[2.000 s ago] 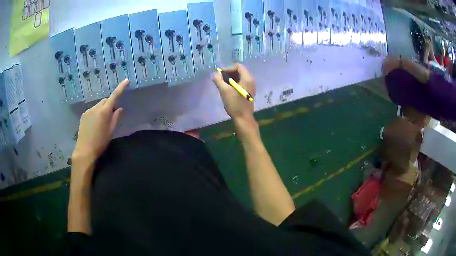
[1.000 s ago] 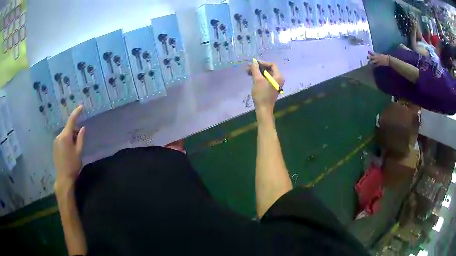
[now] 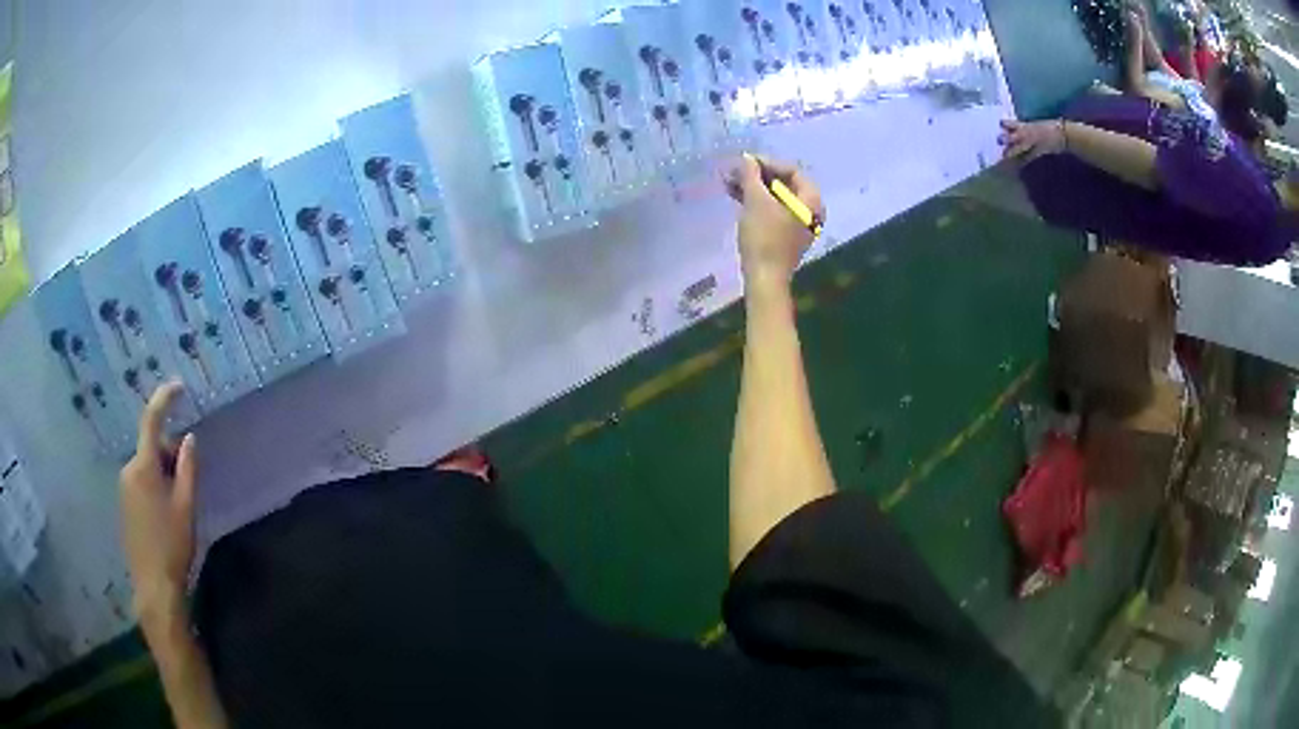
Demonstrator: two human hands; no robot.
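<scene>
Light blue product boxes with pictures of dark earphones lie in two groups on the white table. The left group [image 3: 257, 271] has several boxes side by side, their edges stepped. The right group [image 3: 534, 135] runs on in a long row toward the table's far right end, with glare on it. My right hand [image 3: 776, 214] holds a yellow pen-like tool with a black part [image 3: 792, 205] near the front edge of the right row. My left hand [image 3: 160, 499] is at the front edge of the left group, index finger extended toward the boxes, holding nothing.
A person in purple [image 3: 1161, 178] is at the right end, a hand at the table [image 3: 570, 335] edge. Brown cartons [image 3: 1111, 335] and a red bag-like thing [image 3: 1047, 513] are on the green floor at right. More boxes [image 3: 17, 513] and a yellow sheet [image 3: 9, 214] show at the left edge.
The view has shifted to the right, so both box groups sit further left and lower. My right hand has moved right along the row with the yellow tool. My left hand stays by the left group.
</scene>
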